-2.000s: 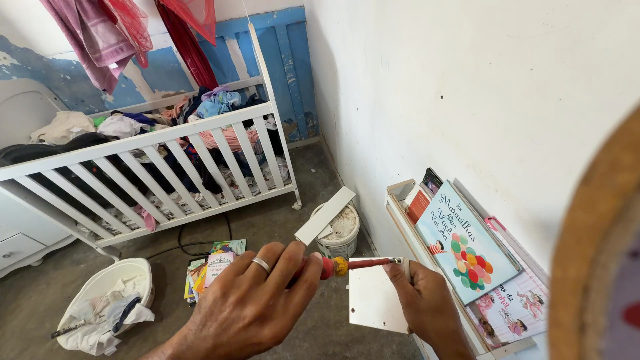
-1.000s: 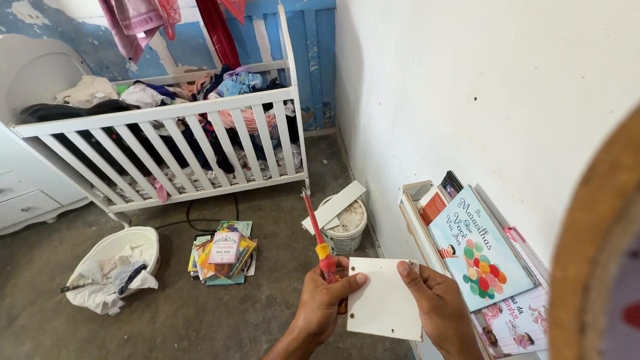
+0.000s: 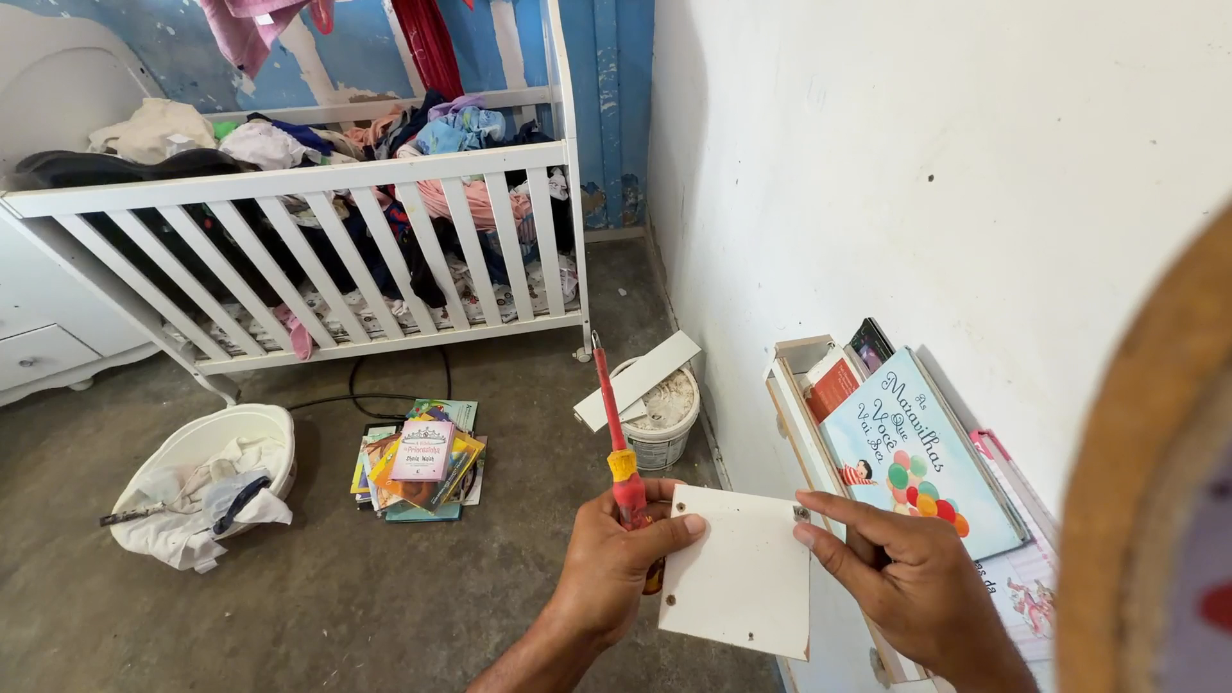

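My left hand [image 3: 616, 553] holds a red and yellow screwdriver [image 3: 624, 462] upright, its tip pointing up, and pinches the left edge of a small white board [image 3: 736, 577] under the thumb. The board has small holes or screws near its corners and lower edge. At the board's upper right corner, the thumb and forefinger of my right hand [image 3: 890, 568] are on either side of a small dark metal piece [image 3: 801, 514]; whether they grip it I cannot tell.
A white shelf unit [image 3: 799, 423] with children's books [image 3: 914, 452] stands by the right wall. Ahead are a white crib [image 3: 385, 173] full of clothes, a bucket [image 3: 664, 414] with a white strip [image 3: 640, 380] across it, stacked books [image 3: 423, 462] and a basin [image 3: 279, 423] of cloths. A round wooden edge [image 3: 1136, 462] is close at right.
The screwdriver, earlier held sideways with its tip at the board's corner, now points up in my left hand. That hand has come onto the board's left edge. My right hand stays by the board.
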